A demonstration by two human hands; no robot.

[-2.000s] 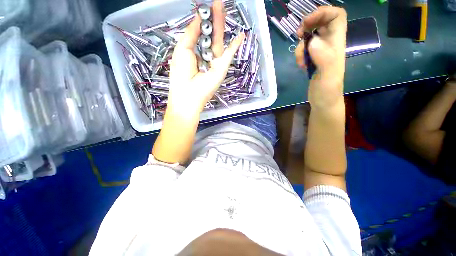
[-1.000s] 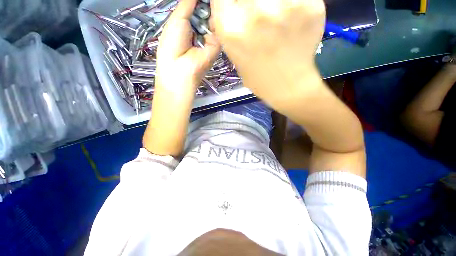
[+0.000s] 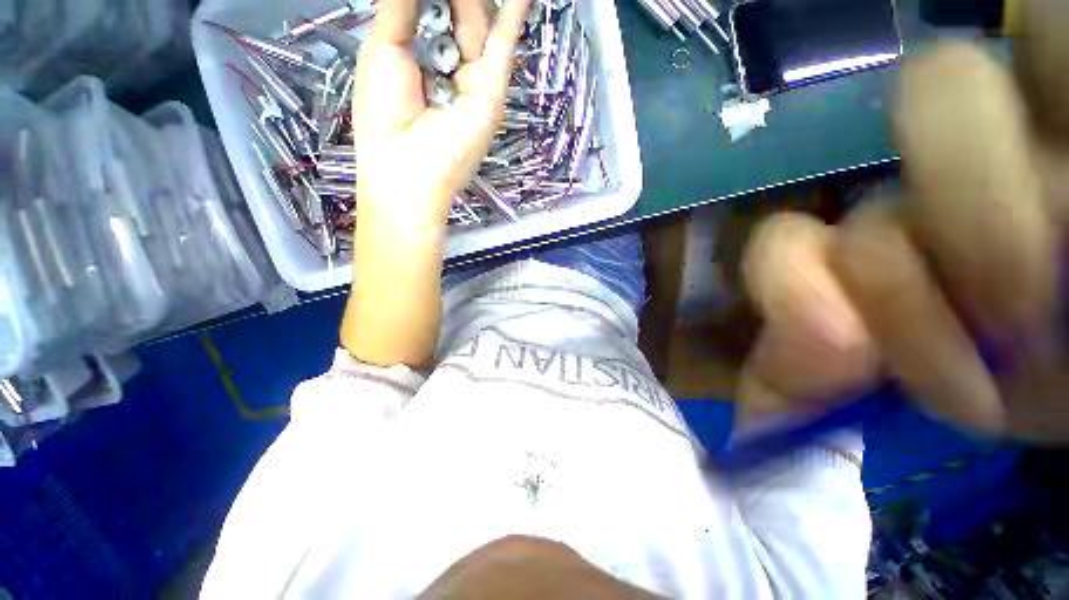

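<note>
My left hand (image 3: 416, 147) is palm up over the white parts bin (image 3: 639, 176) and holds several small silver cylindrical motors (image 3: 443, 53) in a row, their round ends facing up; the top of the hand is cut off by the frame's edge. The bin is heaped with loose silver motors (image 3: 334, 164) with thin red wires. My right hand (image 3: 926, 258) is large and blurred, close to the camera at the right. It holds a slim blue tool (image 3: 809, 431) pointing left; whether this is a pen or tweezers I cannot tell.
Clear plastic boxes (image 3: 129, 234) are stacked at the left. On the dark green mat (image 3: 692, 152) lie a fanned motor group (image 3: 692, 14), a smartphone (image 3: 817, 45), a white crumple (image 3: 743, 115) and a small ring (image 3: 681, 58). Metal parts (image 3: 938, 545) lie at the lower right.
My right hand moved from the bench right of the bin across to my left hand, then rightward and up close to the camera with the blue tool. My left hand still holds the motors.
</note>
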